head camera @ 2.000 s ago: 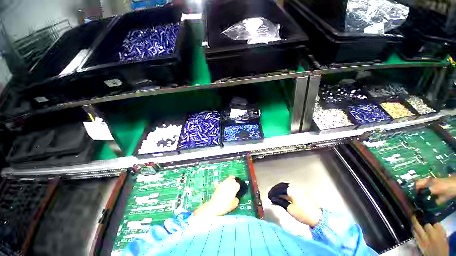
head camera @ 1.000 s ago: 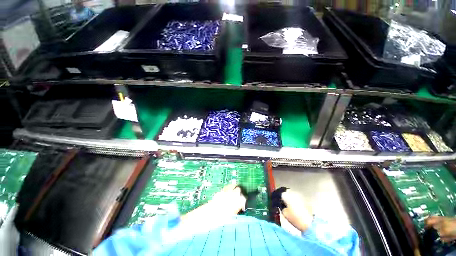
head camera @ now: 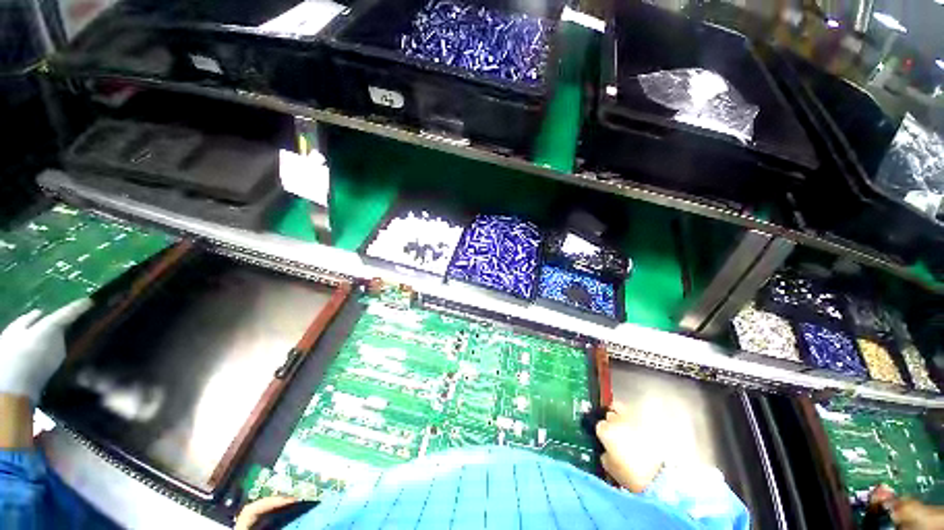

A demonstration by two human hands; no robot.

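A green circuit board [head camera: 445, 383] with white connectors and markings lies in a dark carrier in front of me. The carrier has a reddish-brown bar [head camera: 605, 378] on its right. My right hand [head camera: 626, 445], with black finger coverings, is at the board's right edge beside this bar; its fingertips are partly hidden. My left hand [head camera: 271, 511] is at the bottom edge of the picture, by the board's lower left corner. It is mostly cut off and hidden by my sleeve, with black covering showing. I cannot tell whether either hand holds anything.
Bins of white parts [head camera: 416, 240], blue-violet capacitors [head camera: 497, 255] and small blue parts [head camera: 578, 290] stand behind the board. Black totes [head camera: 455, 114] sit on the shelf above. A white-gloved hand [head camera: 36, 352] is at the far left, another person's hand [head camera: 919, 513] at the lower right.
The view has turned, and the board sits further right. My left hand has moved from over the board's right part to its lower left corner. My right hand stays near the right bar.
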